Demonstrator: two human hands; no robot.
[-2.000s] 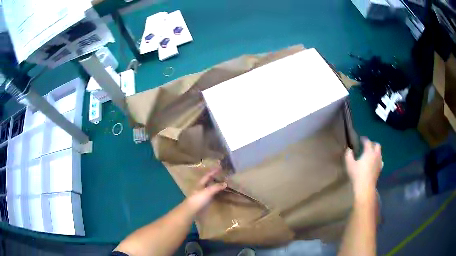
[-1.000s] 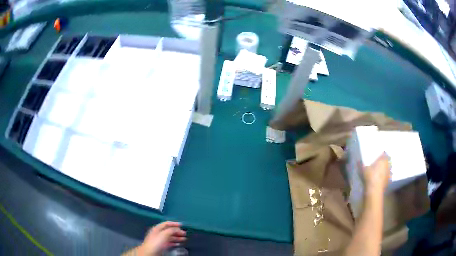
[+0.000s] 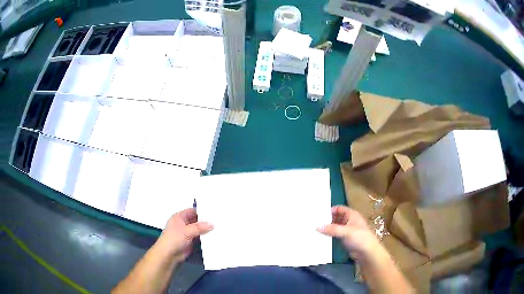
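Observation:
A white gift box (image 3: 265, 218), plain face up, is held level in front of my body at the bench's front edge. My left hand (image 3: 185, 231) grips its left side, thumb on top. My right hand (image 3: 348, 228) grips its right side, thumb on top. The fingers under the box are hidden. A block of nested gift boxes (image 3: 480, 161) lies in crumpled brown paper (image 3: 451, 221) at the right. Open white box bases (image 3: 115, 177) stand edge to edge in a grid at the left.
Black inserts (image 3: 54, 75) fill the bases at the grid's far left. Two posts (image 3: 234, 63) rise from the green bench (image 3: 253, 143). Power strips (image 3: 263, 66), a paper stack (image 3: 290, 53) and a tape roll (image 3: 286, 20) lie between them. A printed sheet (image 3: 396, 16) hangs at the upper right.
My right hand has moved left from the nested boxes and my left hand has come up; both now hold a white box between them. The view has shifted left from the brown paper toward the grid.

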